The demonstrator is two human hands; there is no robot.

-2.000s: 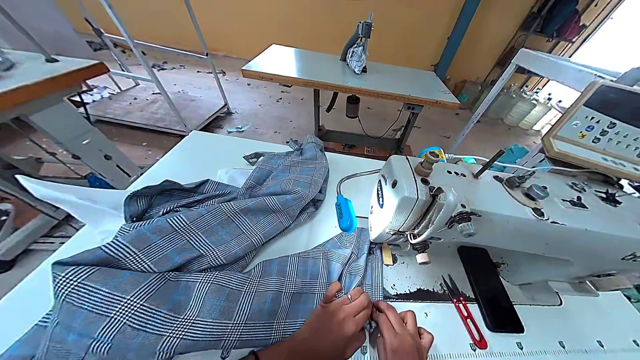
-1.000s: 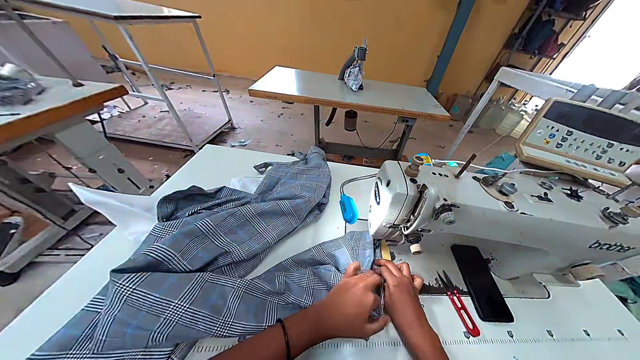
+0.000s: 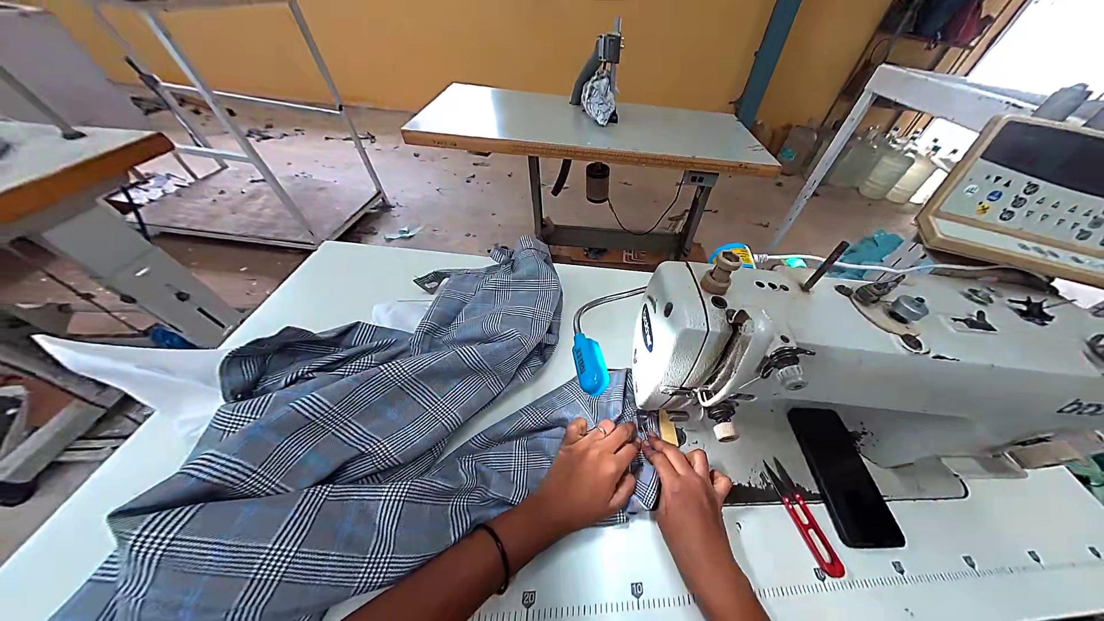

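Observation:
A grey checked garment point(image 3: 345, 466) with blue lines spreads over the left of the sewing table, its narrow end at the needle area of a white Brother sewing machine point(image 3: 681, 336). My left hand point(image 3: 595, 470), with a thin dark band on the wrist, pinches that cloth just in front of the presser foot. Close to its right, my right hand point(image 3: 690, 487) has its fingertips on the cloth's edge. The fingertips nearly meet, and the bit of fabric between them is partly hidden. A blue lamp point(image 3: 591, 365) on a bent metal neck hangs beside the machine head.
Red-handled thread snips point(image 3: 806, 526) and a black phone point(image 3: 845, 479) lie right of my hands. A control panel point(image 3: 1026, 190) stands at the back right. White cloth point(image 3: 138, 371) hangs past the table's left edge. Another work table point(image 3: 509, 121) stands beyond.
My hands have moved up toward the needle area since two seconds ago, along with the cloth's edge. My right hand has turned from curled fingers to fingers reaching forward.

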